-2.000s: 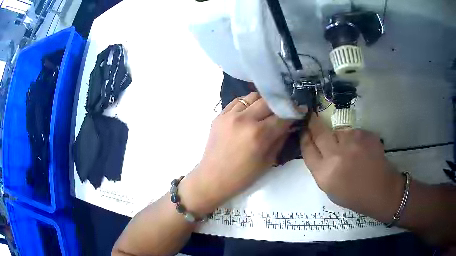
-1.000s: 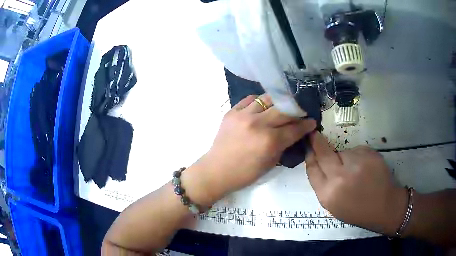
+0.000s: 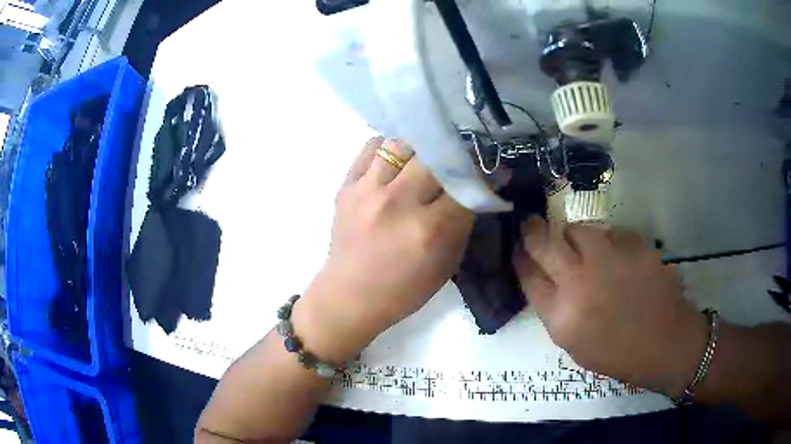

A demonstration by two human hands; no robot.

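A black cloth piece (image 3: 492,290) lies under the sewing machine's needle area (image 3: 513,156) and hangs toward the table's front. My left hand (image 3: 399,230) grips its left side; the fingertips are partly hidden behind the machine's white arm (image 3: 434,113). My right hand (image 3: 598,295) has its fingertips on the cloth's right edge, just below the needle area. Whether the right fingers pinch it or only press it is hard to tell. The presser foot is hidden.
Black body panels (image 3: 176,264) and black zipper bands (image 3: 188,143) lie on the white table at left. A blue bin (image 3: 106,217) holds black pieces. Cream tension knobs (image 3: 583,108) stand right of the needle. Black snips (image 3: 781,295) lie at the far right. A ruler (image 3: 486,384) runs along the front edge.
My left hand has moved left and its fingers have drawn away from my right fingertips. More of the cloth shows between the hands and reaches further toward the front. The view has shifted slightly.
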